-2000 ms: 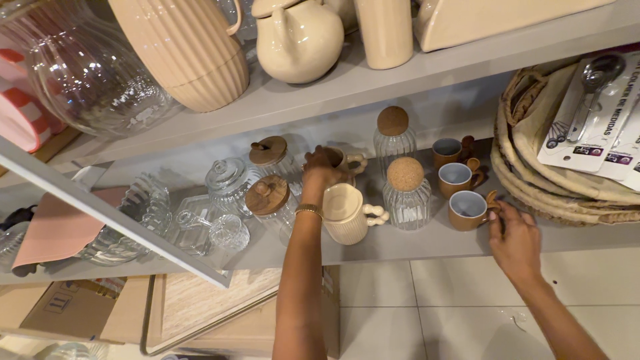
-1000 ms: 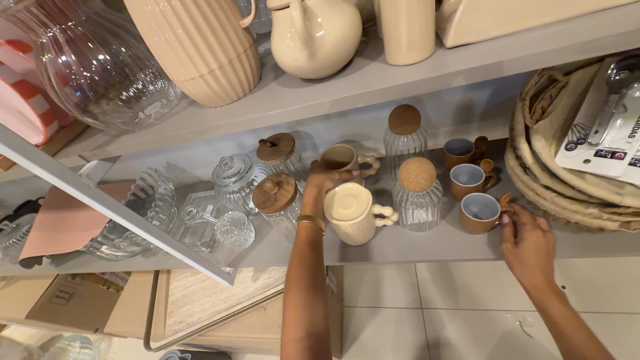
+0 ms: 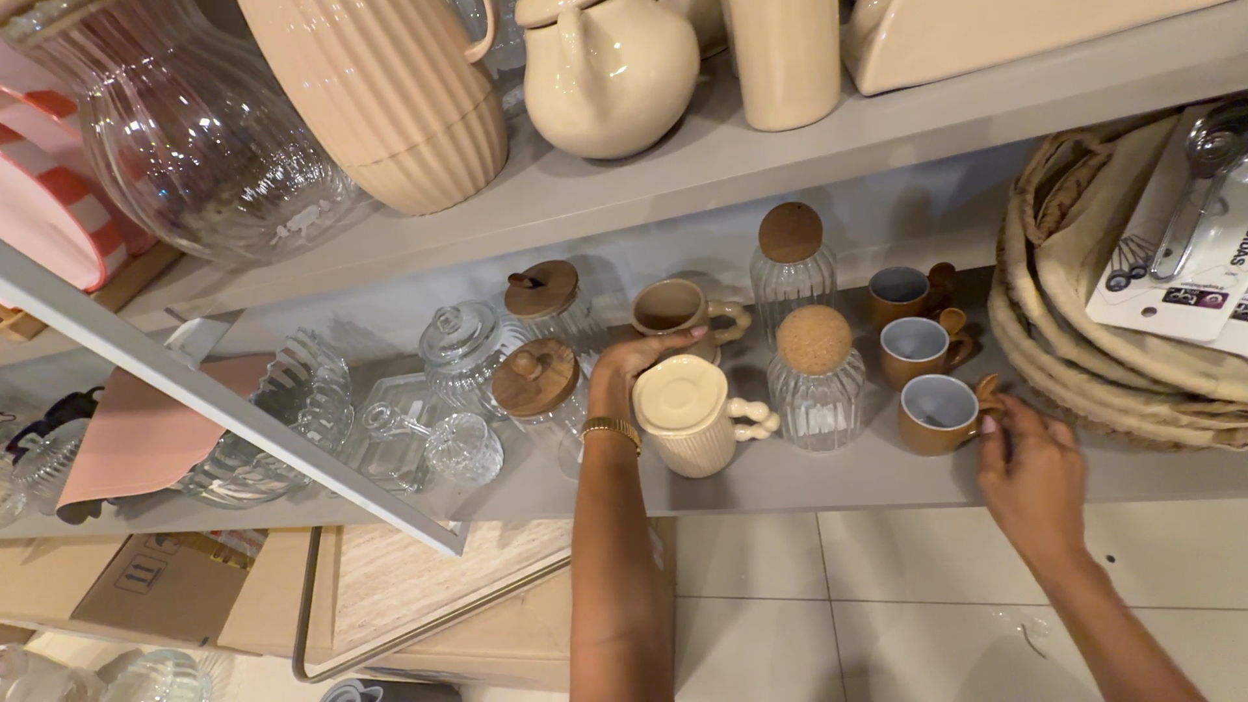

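Observation:
My left hand point(image 3: 634, 370), with a gold watch band at the wrist, reaches behind a cream ribbed mug point(image 3: 685, 414) and touches the near side of a tan mug point(image 3: 669, 310); its fingers are partly hidden. My right hand point(image 3: 1033, 458) has thumb and fingers at the handle of the front brown cup with a grey-blue inside point(image 3: 936, 414). Two like cups point(image 3: 915, 351) stand behind it in a row. Between the hands stand two ribbed glass jars, the front one with a cork ball stopper point(image 3: 815, 339).
Wooden-lidded glass jars point(image 3: 535, 378), a lidded glass bowl point(image 3: 461, 353) and a scalloped glass bowl point(image 3: 312, 419) stand left. Woven placemats point(image 3: 1053, 361) lie right. The upper shelf point(image 3: 624, 200) holds a teapot and pitchers. A slanted metal bar point(image 3: 253, 409) crosses the left side.
My left hand has drawn back a little toward me from the tan mug, which now shows more fully. My right hand remains at the front cup's handle.

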